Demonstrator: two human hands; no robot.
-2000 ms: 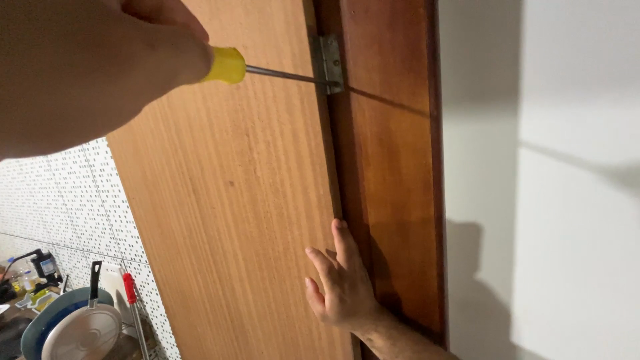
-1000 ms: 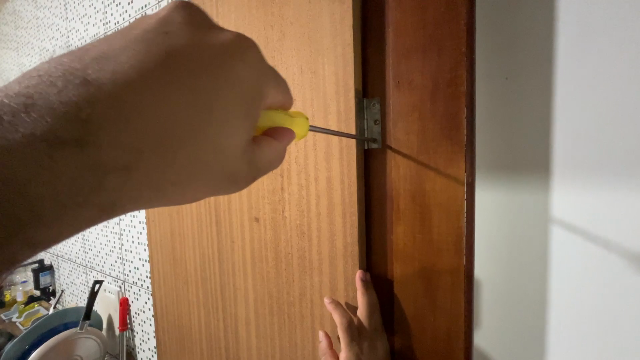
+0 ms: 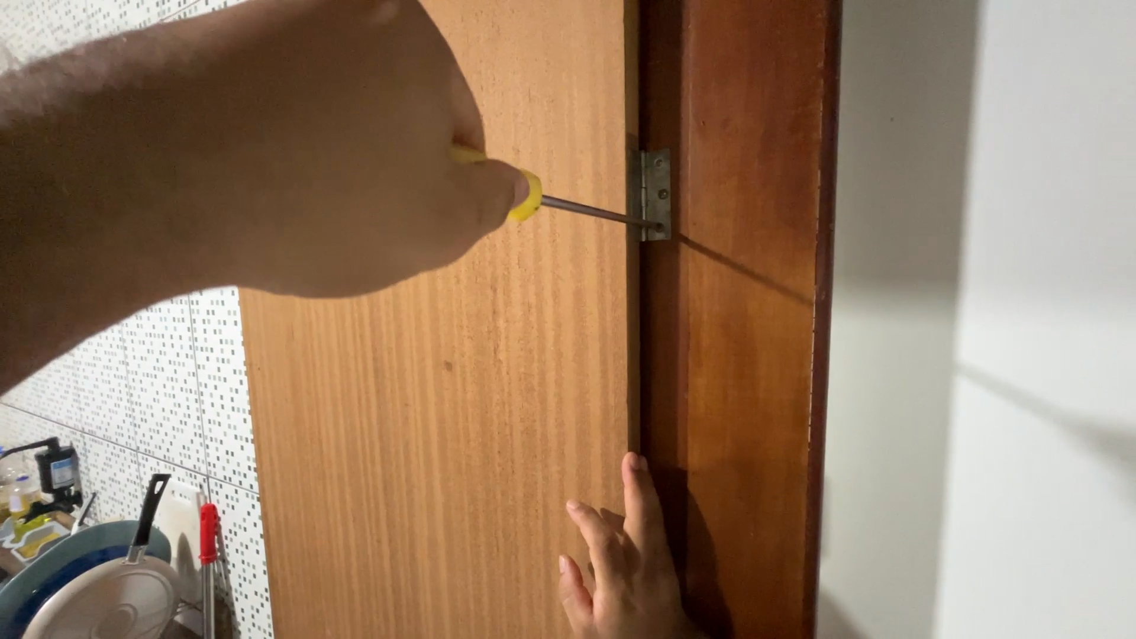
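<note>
My left hand (image 3: 373, 169) reaches in from the upper left and is closed around the yellow handle of a screwdriver (image 3: 590, 210). The metal shaft points right, and its tip meets the lower end of a metal butt hinge (image 3: 658, 193), at a screw position. The hinge sits between the edge of a light wooden door panel (image 3: 444, 399) and a darker reddish-brown wooden frame (image 3: 754, 355). Below the hinge, my right hand (image 3: 626, 568) rests with spread fingers at the panel's edge, one fingertip near the gap. Its wrist lies beyond the picture's bottom edge.
White tiles with small dark squares (image 3: 160, 373) cover the wall at left. At lower left are a pan with a black handle (image 3: 111, 599), a blue-green basin (image 3: 53, 564), a red-handled utensil (image 3: 209, 532) and small bottles. A pale wall (image 3: 1047, 293) stands at right.
The view has shifted, with the hinge now farther right in the picture. The screwdriver tip stays at the hinge's lower end, while my left hand has turned around the handle.
</note>
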